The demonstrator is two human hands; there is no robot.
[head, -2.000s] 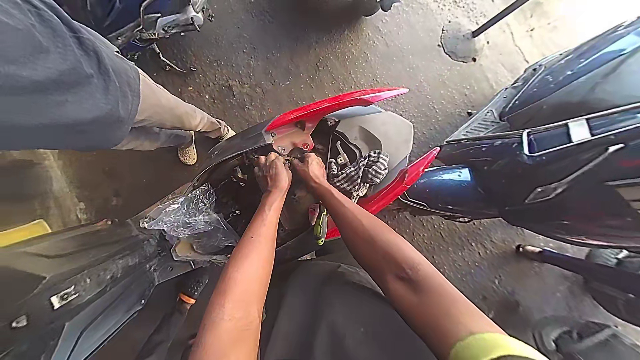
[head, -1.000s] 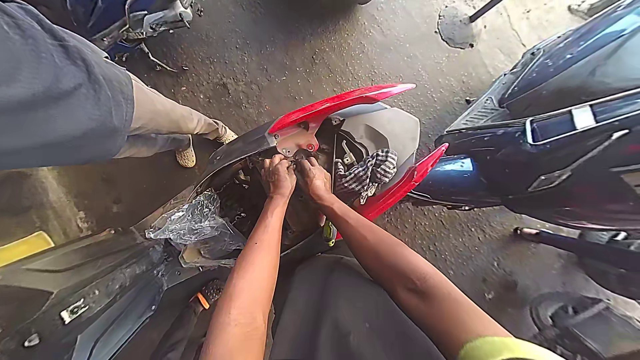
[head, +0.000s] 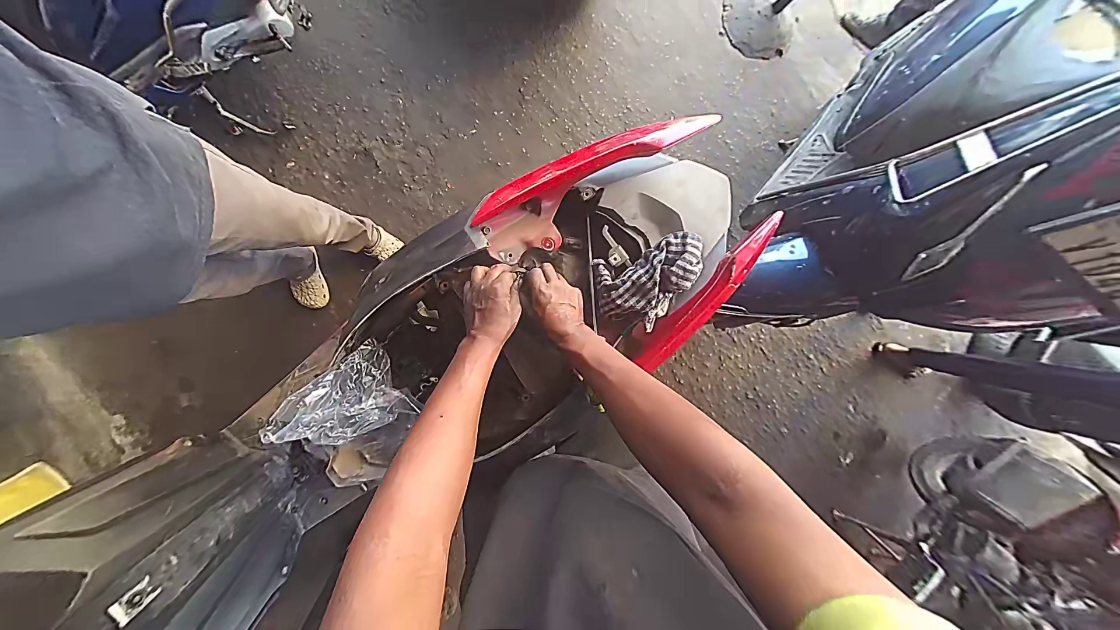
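Under me is a scooter with its seat off and its rear body open, flanked by red grab rails [head: 604, 162]. My left hand [head: 492, 304] and my right hand [head: 553, 302] meet at the near edge of the red rail's mounting bracket [head: 525, 238]. Both sets of fingers are bent around something small and dark, too hidden to name. Right of my hands, a black-and-white checked cloth [head: 656, 276] lies on the grey tail panel [head: 691, 188]. Crumpled clear plastic [head: 341, 398] rests at the left of the open bay.
A person in grey trousers and light clogs [head: 311, 280] stands at the left. A dark blue scooter [head: 927, 201] is close by on the right. Engine parts [head: 1006, 490] lie at the lower right, and part of another motorcycle [head: 236, 39] shows at the upper left.
My hands remain close together by the bracket, with only small shifts of the fingers. The green-yellow item under my right forearm, plain to see two seconds ago, is now mostly hidden.
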